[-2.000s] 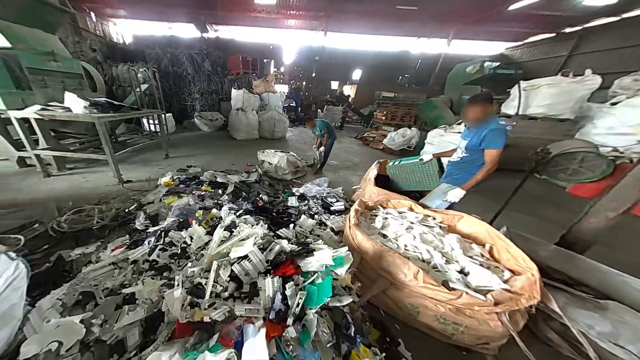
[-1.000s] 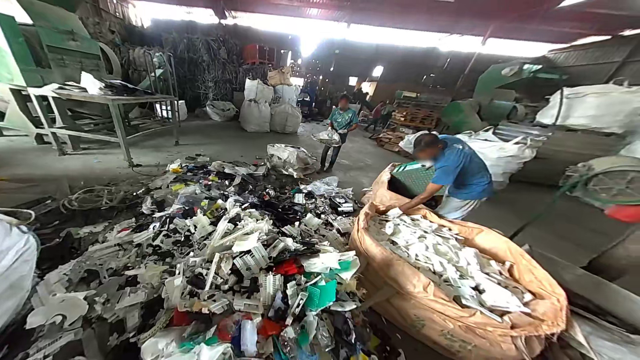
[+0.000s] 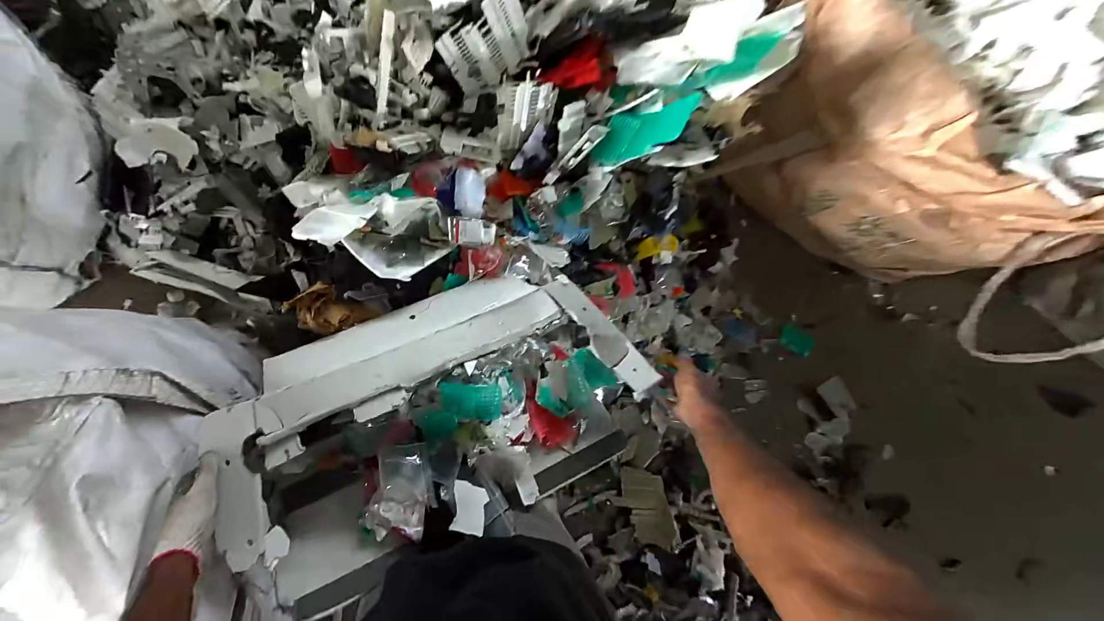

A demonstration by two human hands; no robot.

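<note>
A large pale plastic frame [image 3: 414, 336], broken and open in the middle, lies tilted across the lower centre, with green, red and clear plastic scraps [image 3: 470, 401] showing inside its outline. My left hand [image 3: 191, 509], in a white knitted glove with a red cuff, is at the frame's left end and appears to grip its edge. My right hand [image 3: 687, 390] is at the right end beside the frame's corner; its fingers are blurred and partly hidden, so its hold is unclear.
A heap of mixed plastic scrap [image 3: 241, 147] spreads ahead. White woven sacks [image 3: 95, 362] stand at the left. A large tan bulk bag [image 3: 897, 164] holding white pieces is at the upper right, its rope loop [image 3: 979, 323] hanging over the dark floor [image 3: 975, 466], where small fragments lie.
The view has swung sharply down to the near heap. Both my hands and the pale frame now show, and the two people seen earlier are out of view.
</note>
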